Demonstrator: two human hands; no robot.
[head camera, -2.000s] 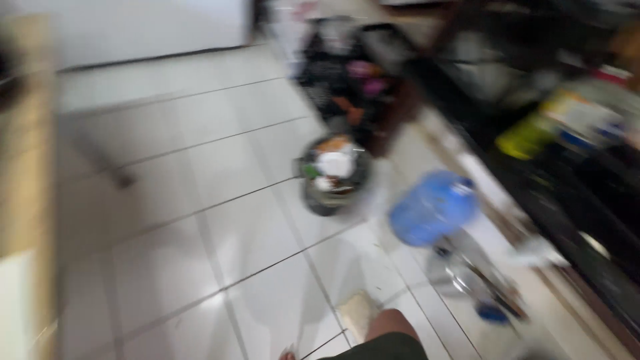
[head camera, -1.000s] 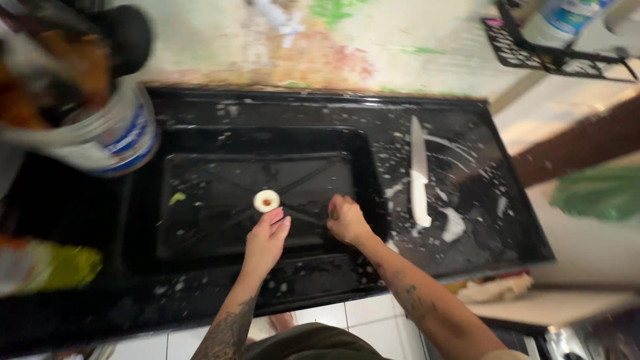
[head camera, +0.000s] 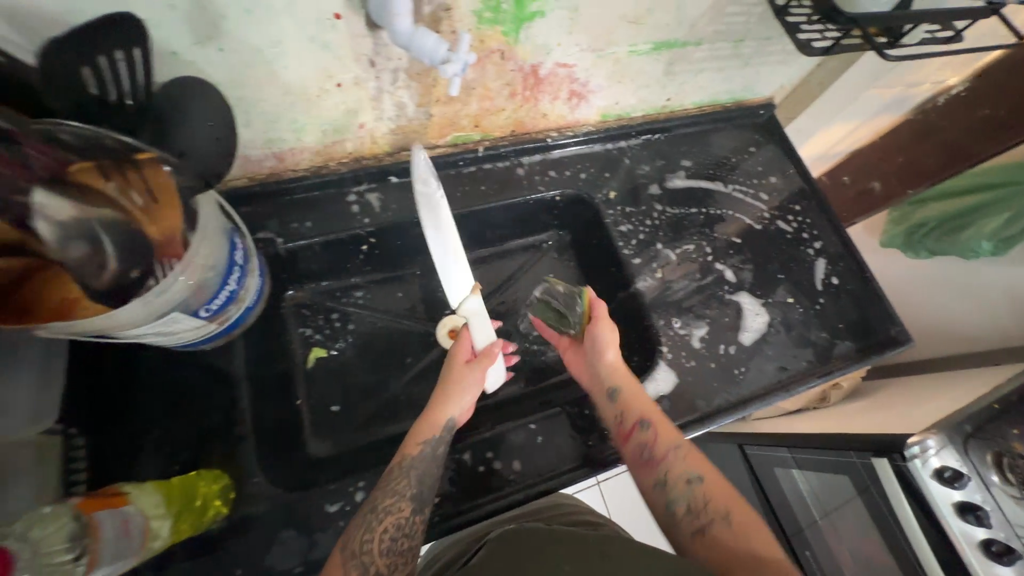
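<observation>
My left hand (head camera: 472, 364) grips the white handle of a kitchen knife (head camera: 440, 228) over the black sink basin (head camera: 360, 416). The knife's broad blade points up toward the wall, its tip near the sink's back edge. Just left of the handle, the white ring-shaped drain piece (head camera: 450, 331) with a brownish centre shows, partly behind my fingers. In my right hand (head camera: 588, 336) is a dark green scouring sponge (head camera: 558, 307), wet and with a yellowish edge, held a short way right of the knife and not touching it.
A plastic bucket (head camera: 240, 280) of utensils stands left, with a bottle of yellow liquid (head camera: 188, 500) below it. A white tap (head camera: 432, 48) juts from the wall. Suds (head camera: 750, 318) dot the right counter (head camera: 800, 264). A stove (head camera: 960, 480) is at lower right.
The knife lay on the right counter one second ago; now my left hand holds it over the basin. The sponge now shows plainly in my right hand. The view has swung from floor to sink.
</observation>
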